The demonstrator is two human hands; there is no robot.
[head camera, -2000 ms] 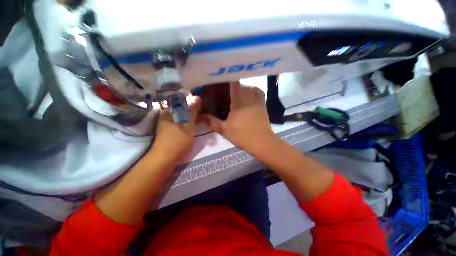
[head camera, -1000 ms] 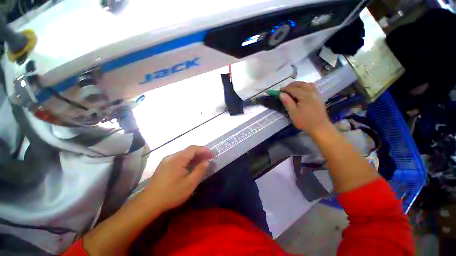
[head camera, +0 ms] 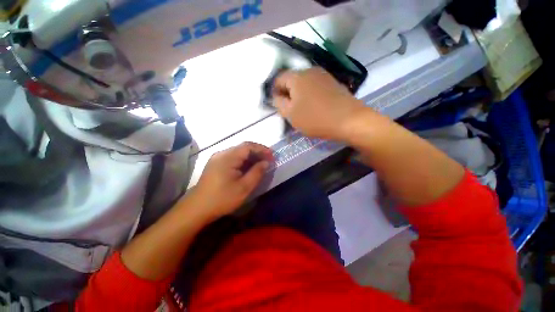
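Note:
My right hand (head camera: 319,103) is over the machine bed (head camera: 216,109), its fingers closed at a small dark strip (head camera: 269,90); the strip is blurred and partly hidden by the hand. My left hand (head camera: 234,177) rests at the front table edge, fingers loosely curled, holding nothing visible. Scissors with black handles and a green part (head camera: 335,50) lie on the bed just behind my right hand. A pale grey and white garment piece (head camera: 91,164) with darker panels is bunched at the left, reaching under the needle area.
The white sewing machine head (head camera: 143,27) with blue lettering spans the top left. A ruler strip (head camera: 292,150) runs along the front table edge. A blue crate (head camera: 524,164) with pale cloth is at the right. A worn pale box (head camera: 511,58) stands at the upper right.
My right hand has let go of the scissors, now farther back on the bed, and moved left to the dark strip. My left hand stays at the table edge. The view has shifted.

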